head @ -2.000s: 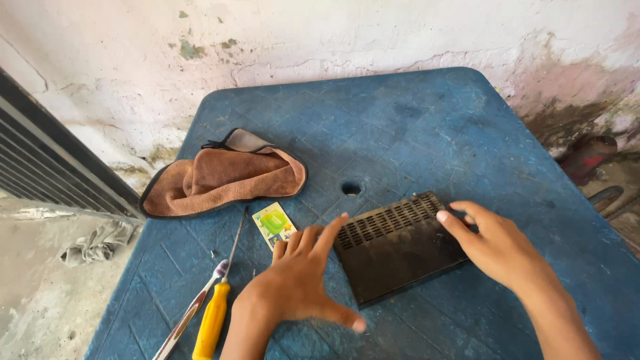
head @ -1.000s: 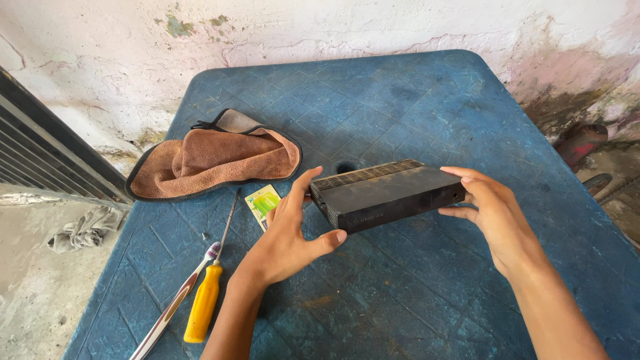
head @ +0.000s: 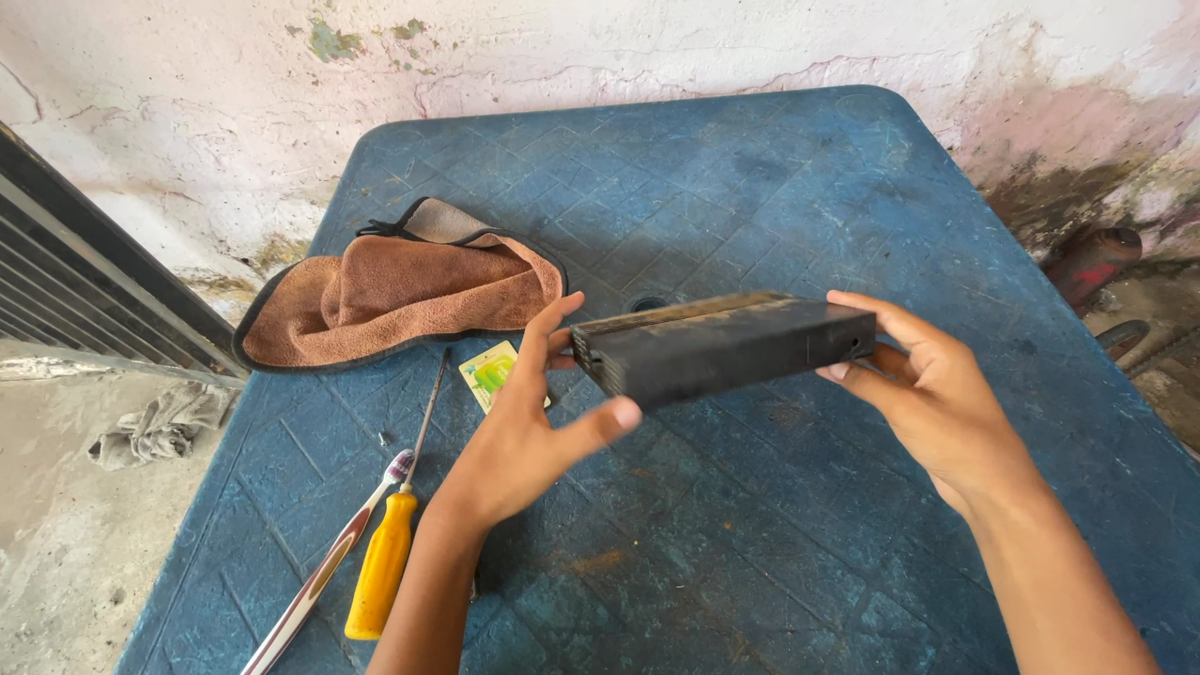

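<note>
A black, dusty electronic device case (head: 722, 352) with a vented top is held tilted above the blue table. My right hand (head: 923, 394) grips its right end between thumb and fingers. At its left end is my left hand (head: 539, 417), fingers against the side and thumb raised near the lower front corner. To the left lie a yellow-handled screwdriver (head: 382, 567), a toothbrush (head: 328, 562) and a green and white card (head: 489, 373) partly behind my left hand. A brown cloth with black edging (head: 412, 291) lies bunched farther back.
The blue plastic table (head: 731, 187) has a hole behind the case and stands by a stained wall (head: 656, 42). A small screw (head: 382, 438) lies near the toothbrush head. A dark metal grille (head: 103, 253) and a grey rag (head: 164, 427) are at the left.
Two seconds ago the case lay flat on the table with its vents up; it has been lifted and tilted. My left hand has moved from above it to its left end.
</note>
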